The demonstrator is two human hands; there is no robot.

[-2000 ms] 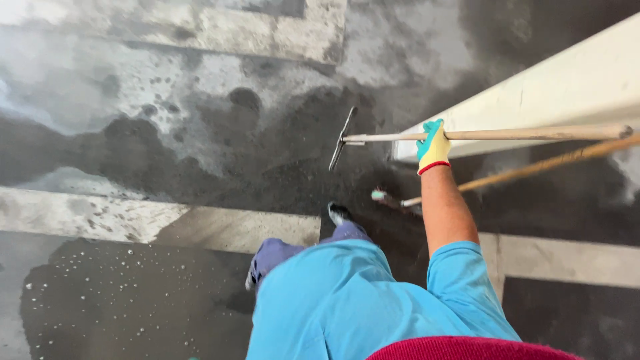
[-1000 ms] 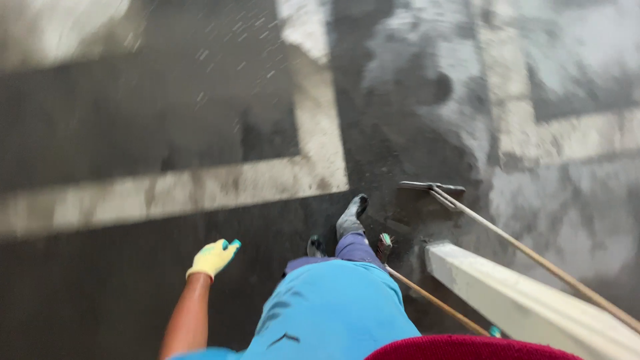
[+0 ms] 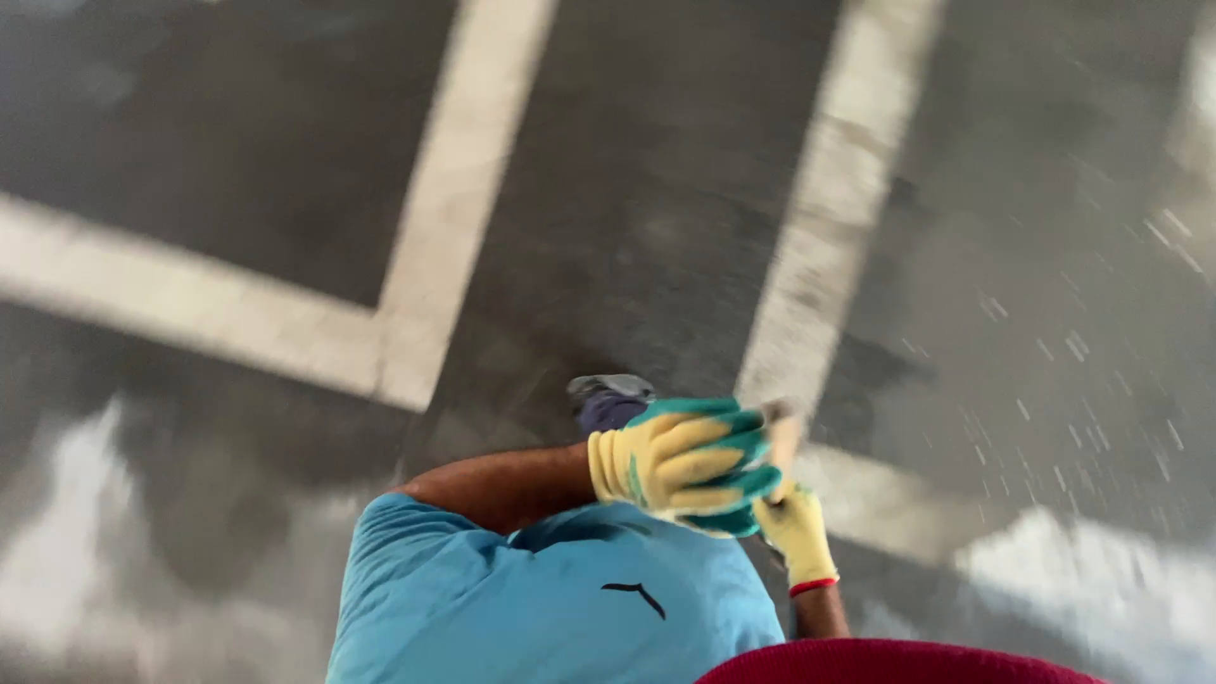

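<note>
My left hand [image 3: 689, 465], in a yellow and teal work glove, reaches across my body with curled fingers. Its fingertips meet or nearly meet the end of a wooden handle [image 3: 783, 442]; blur hides whether they grip it. Just below and to the right, my right hand [image 3: 800, 540], in a similar glove with a red cuff, is closed around that handle. Most of the handle is hidden, and which tool it belongs to cannot be told.
Dark, wet-looking floor with wide pale painted lines [image 3: 465, 180] spreads around me. One shoe [image 3: 611, 385] shows ahead of my left hand. Pale glossy patches [image 3: 1092, 570] lie at the lower right and lower left.
My left hand, apart and empty at the left a second ago, has come across to my right hand. The view has turned strongly; the floor squeegee and the pale beam are out of view.
</note>
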